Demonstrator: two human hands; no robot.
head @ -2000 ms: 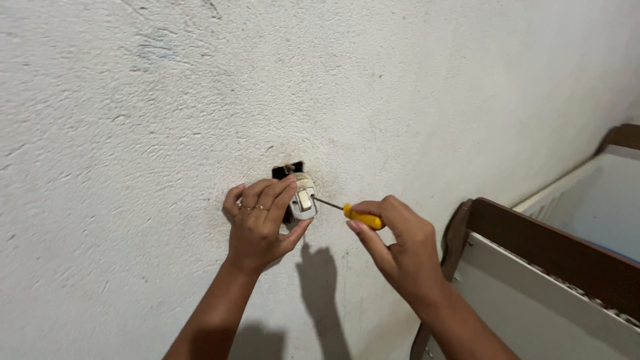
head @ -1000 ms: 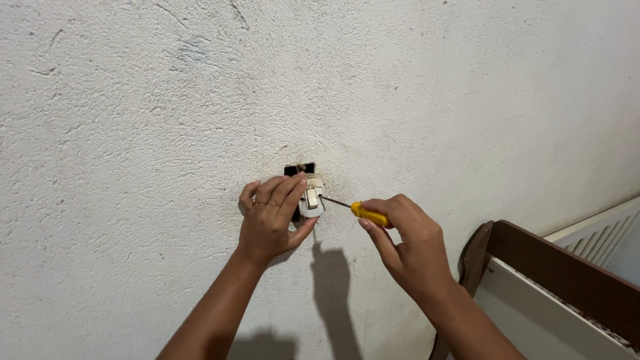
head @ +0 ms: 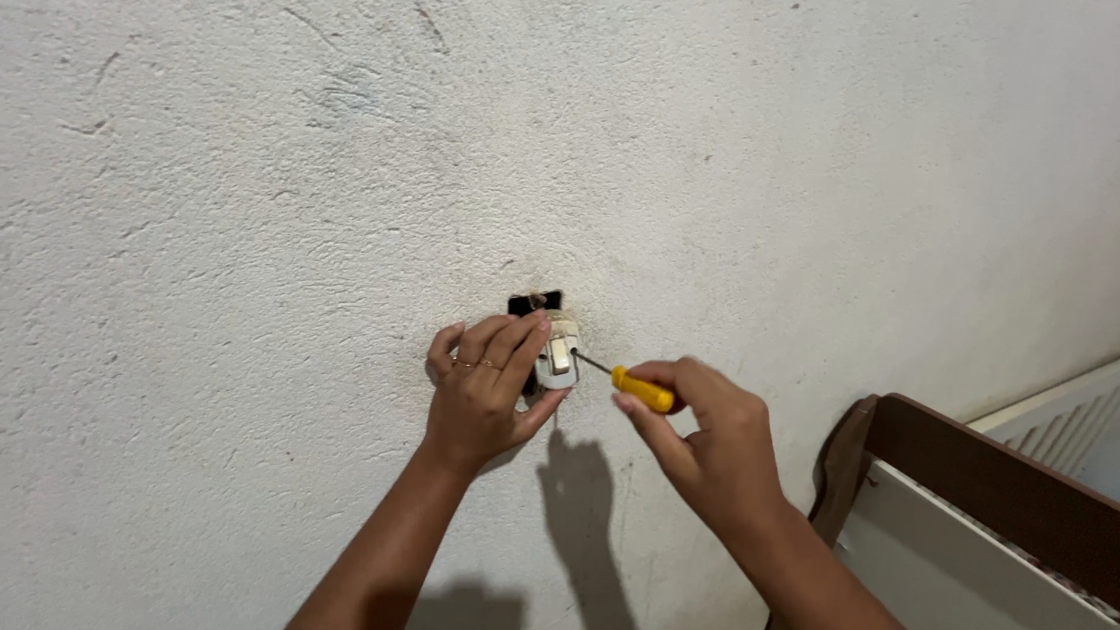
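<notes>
A white wall switch [head: 559,357] with a rocker sits tilted in front of a dark rectangular wall-box opening [head: 535,303]. My left hand [head: 486,376], with rings on its fingers, grips the switch between the fingertips at its top and the thumb at its lower edge. In my right hand [head: 713,429] is a screwdriver [head: 643,390] with a yellow handle, pinched between thumb and fingers. Its thin shaft points left, and the tip meets the screw hole on the switch's right side. Part of the opening is hidden behind the switch and my left hand.
The rough, white-painted wall [head: 262,262] bears scuffs and scratches. At the lower right, a brown wooden furniture frame [head: 989,472] with a pale panel [head: 927,542] stands against it. Farther right is a white slatted piece [head: 1059,429]. Shadows of my arms fall below the switch.
The view has shifted somewhat. Both hands keep their hold, and the screwdriver's tip stays at the right side of the switch.
</notes>
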